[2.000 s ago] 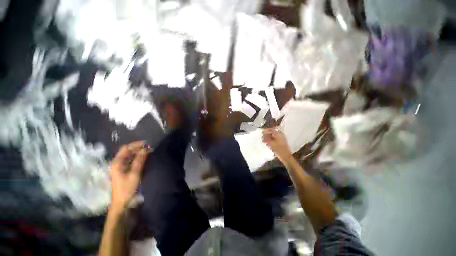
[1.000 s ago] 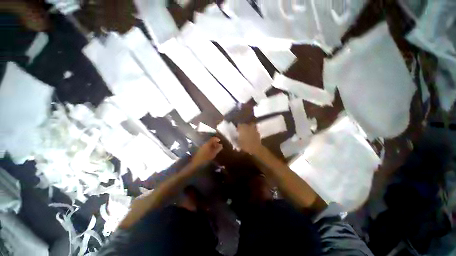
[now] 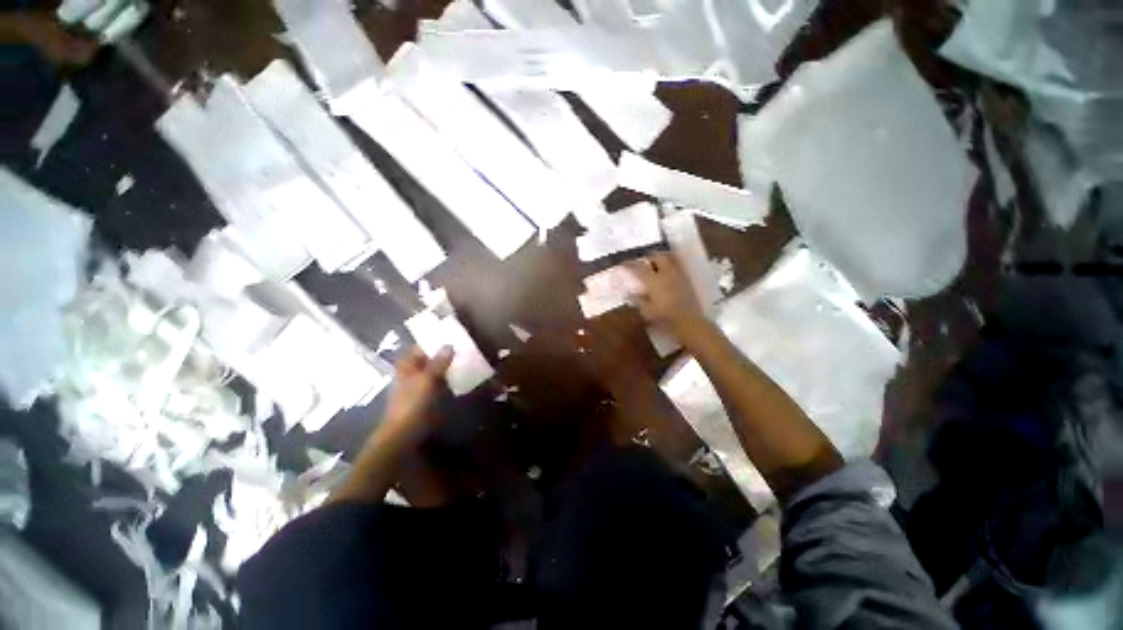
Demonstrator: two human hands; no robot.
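Note:
My left hand [image 3: 421, 379] holds a small white cut part [image 3: 451, 350] by its lower edge, thumb on top, left of centre. My right hand [image 3: 666, 298] has its fingers on the right end of another small white part [image 3: 611, 289]; whether this part is lifted is unclear. A further small part [image 3: 619, 231] lies just above it. A narrow white piece [image 3: 692, 252] lies beside my right hand, partly behind it.
Wide white strips [image 3: 462, 172] lie in slanted rows across the dark table [image 3: 702, 123]. A curved cut panel [image 3: 862, 166] and stacked panels [image 3: 813, 357] are at right. Tangled narrow strips [image 3: 148, 382] lie at left. Part of another person's hand [image 3: 56, 43] shows at top left.
My hands were close together at the centre. The left has moved left with a small part. The right has moved right and up onto another small part. The view has also shifted.

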